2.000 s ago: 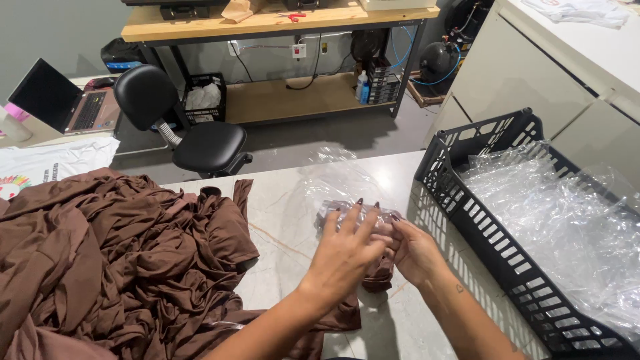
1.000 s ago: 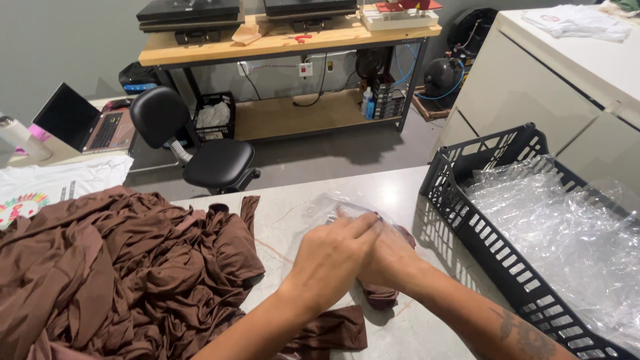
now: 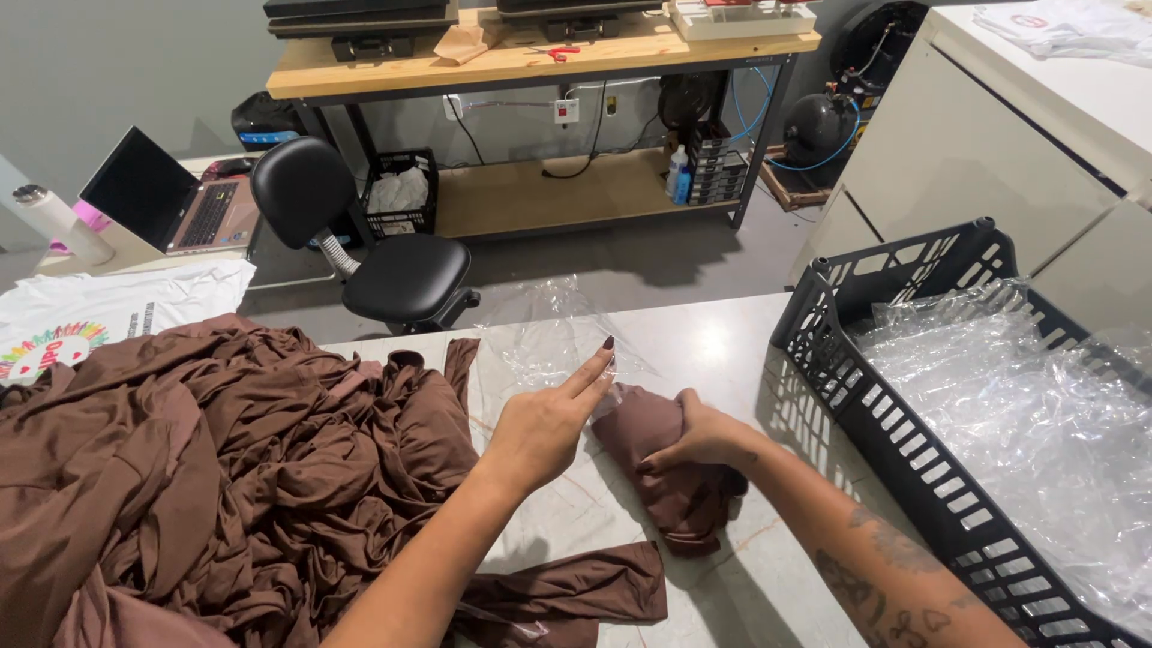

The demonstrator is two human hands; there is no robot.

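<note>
My right hand (image 3: 706, 436) grips a folded brown garment (image 3: 643, 427) just above the pale marble-patterned tabletop. My left hand (image 3: 549, 427) is beside it, fingers pointing up and away, at a clear plastic bag (image 3: 549, 337); the bag spreads out beyond the fingers and its near edge meets the garment's far end. How firmly the left hand holds the bag is hard to tell. A large heap of brown fabric (image 3: 225, 477) lies on the left, with a loose strip of it (image 3: 576, 585) reaching across in front of me.
A black plastic crate (image 3: 886, 450) full of clear plastic bags (image 3: 999, 405) stands at the right. Printed white fabric (image 3: 135, 301) lies at the far left, near a laptop (image 3: 211, 211) and a bottle (image 3: 67, 225). A black chair (image 3: 405, 274) and a wooden workbench (image 3: 540, 67) are beyond the table.
My hands, close together on the bag one second ago, are now apart. The right hand now holds the brown garment, which earlier lay on the table partly behind my hands.
</note>
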